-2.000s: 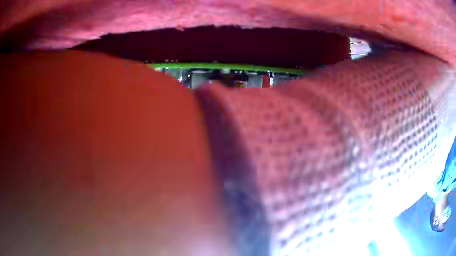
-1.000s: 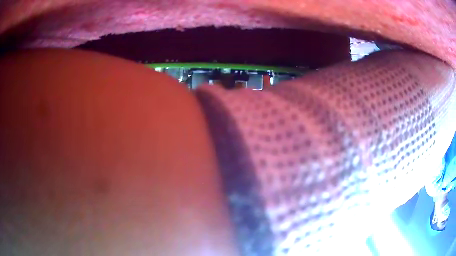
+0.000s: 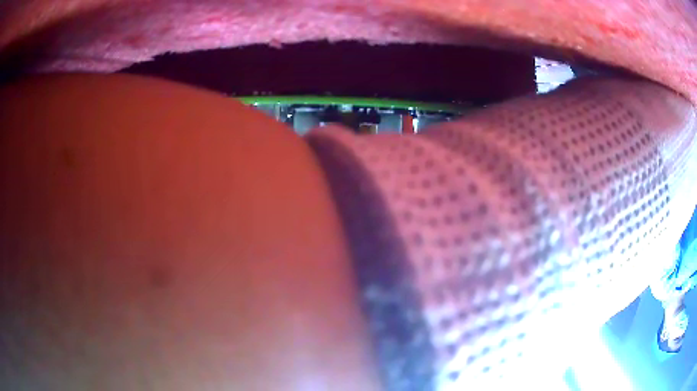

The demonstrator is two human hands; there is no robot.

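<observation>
A dotted knit glove (image 3: 520, 206) with a dark cuff band fills the right half, very close to the camera. Bare skin (image 3: 168, 229) beside the band fills the left half. I cannot tell which of my hands this is, and no fingertips can be made out. Behind it, a thin green edge of a circuit board (image 3: 344, 100) shows in a narrow gap, with silver, dark and orange parts below the edge. The gloved hand hides the rest of the board. No tool shows.
A rough pink-red surface (image 3: 367, 19), perhaps a foam pad, spans the top edge. A dark area lies between it and the board. At the far right are a bit of blue clothing and a pale limb of a person (image 3: 672, 317), beside bright glare.
The bare skin and the dark cuff band have shifted slightly to the right, covering a little more of the board's left end. The board looks unmoved.
</observation>
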